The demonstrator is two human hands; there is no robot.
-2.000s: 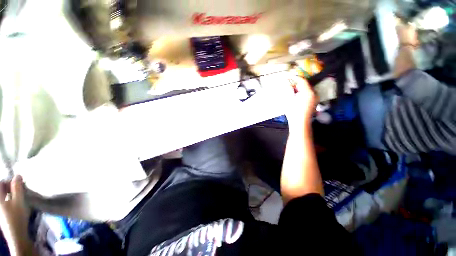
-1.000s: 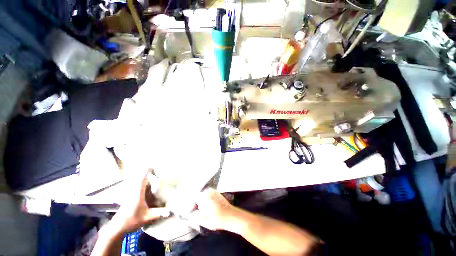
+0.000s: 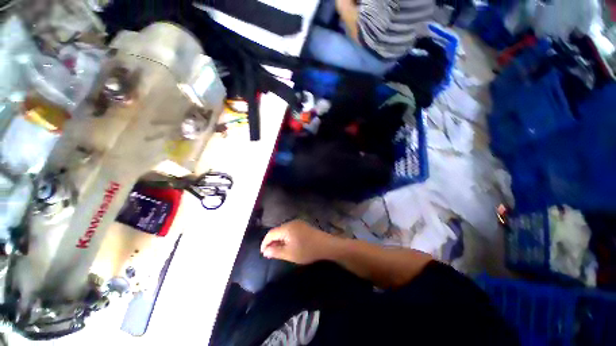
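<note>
My right hand (image 3: 290, 242) is in front of my lap, just right of the table's red-brown edge. Its fingers are curled in and I see nothing in it. My left hand is out of the picture. The cream Kawasaki sewing machine (image 3: 94, 182) stands at the left, with its needle end at the lower left. Scissors with black loop handles (image 3: 215, 190) lie on the white table (image 3: 202, 270) beside it. A phone (image 3: 145, 211) lies on a red pad by the machine. No pale garment is visible in my hand.
Black strips (image 3: 254, 101) hang over the table's far end. A blue basket (image 3: 415, 149) with dark cloth stands on the scrap-littered floor (image 3: 463, 135). More blue baskets (image 3: 527, 240) stand right. A person in a striped top (image 3: 395, 23) is at the top.
The view has turned right. The pale garment and my left hand have gone out of view. My right hand is off the garment and curled over my lap.
</note>
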